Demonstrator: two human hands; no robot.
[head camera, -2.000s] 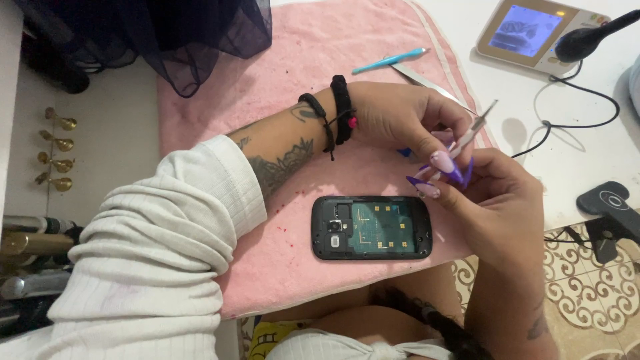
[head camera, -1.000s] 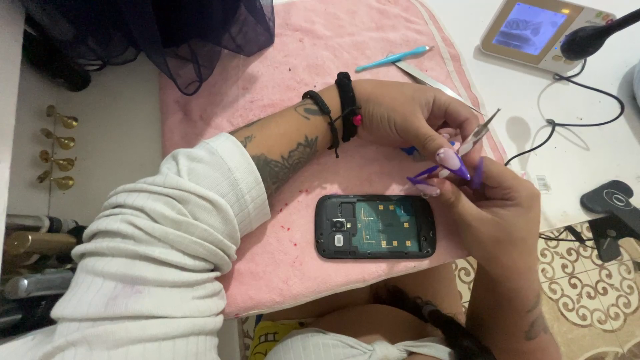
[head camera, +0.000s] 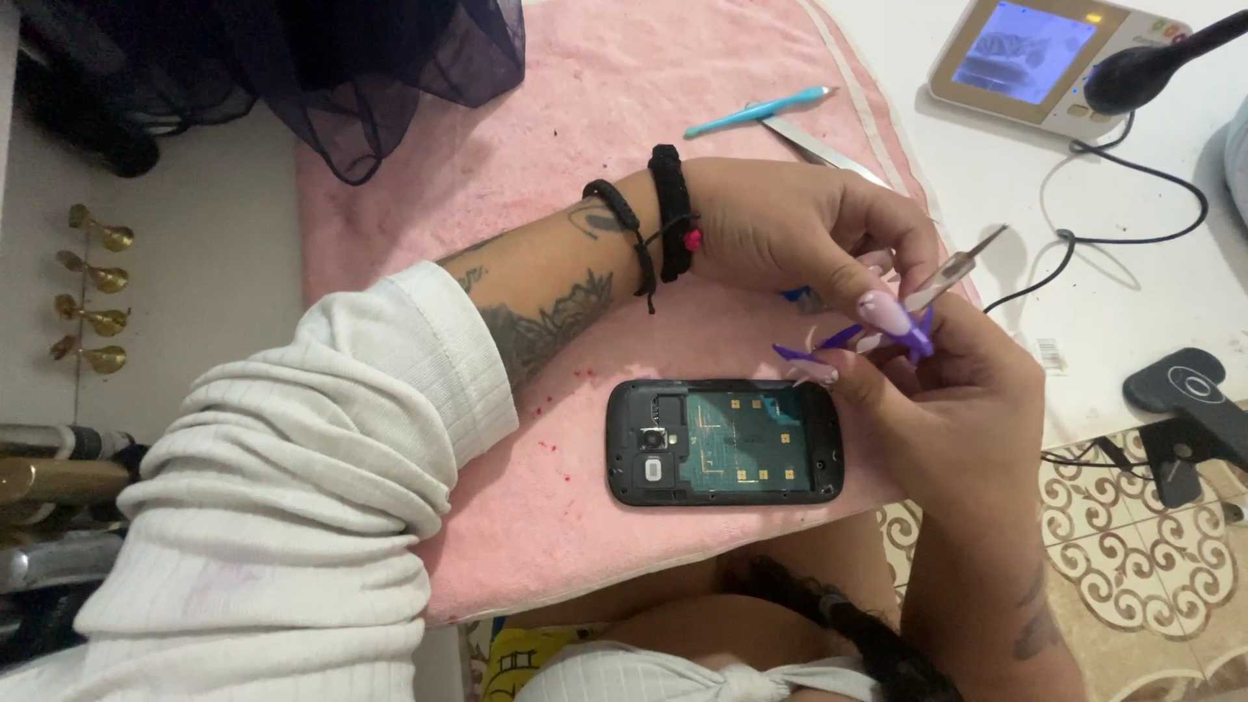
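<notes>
My left hand (head camera: 799, 224), with black bracelets at the wrist, reaches in from the left, and my right hand (head camera: 936, 400) comes up from the lower right. Their fingertips meet around a slim tool with a pale handle and pointed metal tip (head camera: 946, 278), which points up and right. Long purple and pale nails partly hide the grip. Just below and left of the fingers, a black smartphone body (head camera: 829, 439) lies with its back cover off, showing the camera and an open battery bay. A blue pen-shaped tool (head camera: 760, 111) and a flat metal tool (head camera: 819, 150) lie beyond my left hand.
A pink towel (head camera: 585, 58) covers part of the white table (head camera: 985, 175). At the upper right stands a device with a lit screen (head camera: 1024, 54), beside a black lamp-like head (head camera: 1131, 80) and a cable. Dark sheer fabric (head camera: 390, 58) hangs at upper left. A black clamp (head camera: 1185, 390) sits at the right edge.
The tip of the slim tool has swung right and slightly down between my fingers. Both hands stay close together above the phone, which lies in the same place.
</notes>
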